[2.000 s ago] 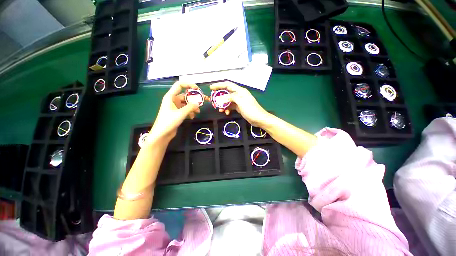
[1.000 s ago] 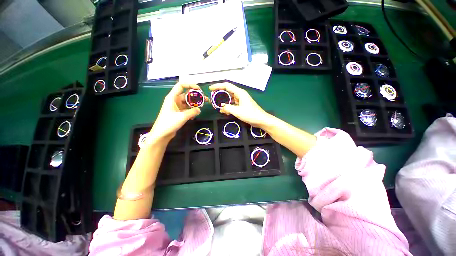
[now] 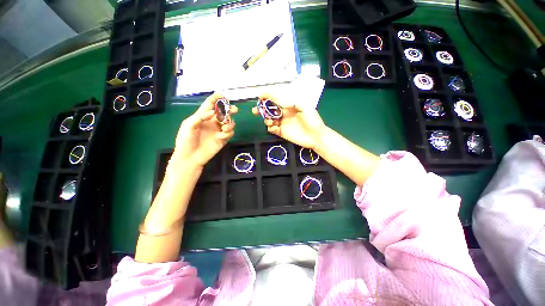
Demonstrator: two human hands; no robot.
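My left hand point(image 3: 202, 132) holds a round watch head point(image 3: 223, 111) in its fingertips, turned nearly edge-on. My right hand point(image 3: 293, 121) holds another watch head point(image 3: 271, 109), tilted, with a dark face and silver rim. Both hands are raised above the back edge of the black compartment tray point(image 3: 239, 210). Watch heads lie in several of its pockets, one of them with a red line point(image 3: 311, 187) at the front right. My left hand and forearm hide the tray's left part.
A clipboard with white paper point(image 3: 227, 45) and a yellow-black pen point(image 3: 263, 51) lies beyond my hands, with a paper slip point(image 3: 305, 92). Filled trays stand at left point(image 3: 52, 206) and right point(image 3: 412, 134). Pink-striped sleeves of other people show at both sides.
Both watch heads have turned from facing me to tilted, the left one nearly edge-on. My hands have rotated and moved slightly apart. A blurred person's arm has appeared at the left edge.
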